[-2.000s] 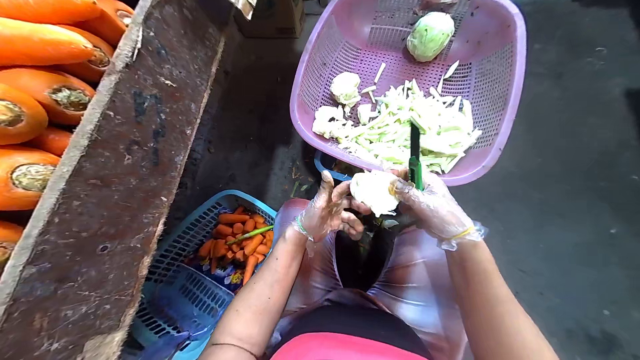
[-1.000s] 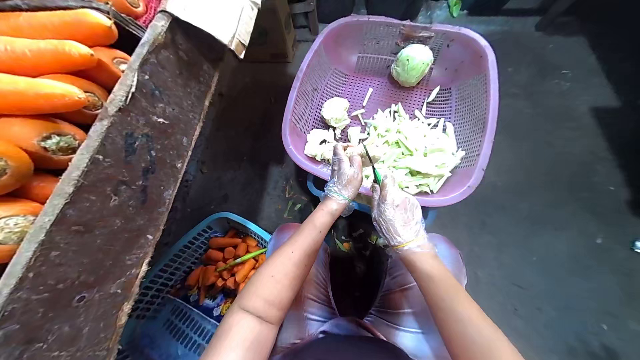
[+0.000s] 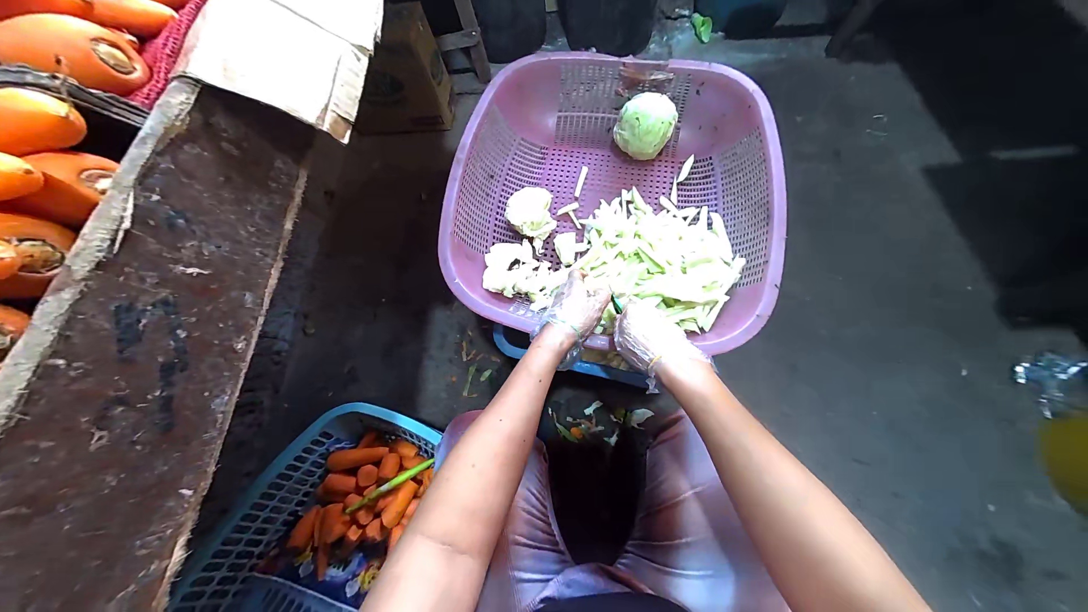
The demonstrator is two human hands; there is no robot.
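A pink plastic basket (image 3: 767,229) holds a pile of cut pale green vegetable strips (image 3: 663,255), a whole cabbage (image 3: 646,126) near its far wall, and cauliflower-like white pieces (image 3: 530,212) at its left. My left hand (image 3: 576,308), in a clear plastic glove, is at the near rim beside the strips; what its curled fingers hold is hidden. My right hand (image 3: 650,333), gloved too, is close to its right, closed on a green-handled knife (image 3: 618,303) of which only a bit shows.
A blue basket (image 3: 357,410) of cut carrots (image 3: 374,489) stands at lower left. A worn wooden board (image 3: 153,340) borders large carrots (image 3: 64,51) on the left. Behind are a cardboard box (image 3: 404,76) and dark containers. Scraps lie on the floor between my legs.
Both hands have moved forward from near my lap to the pink basket's near side. The white piece held two seconds ago no longer shows clearly in my left hand. The view has shifted.
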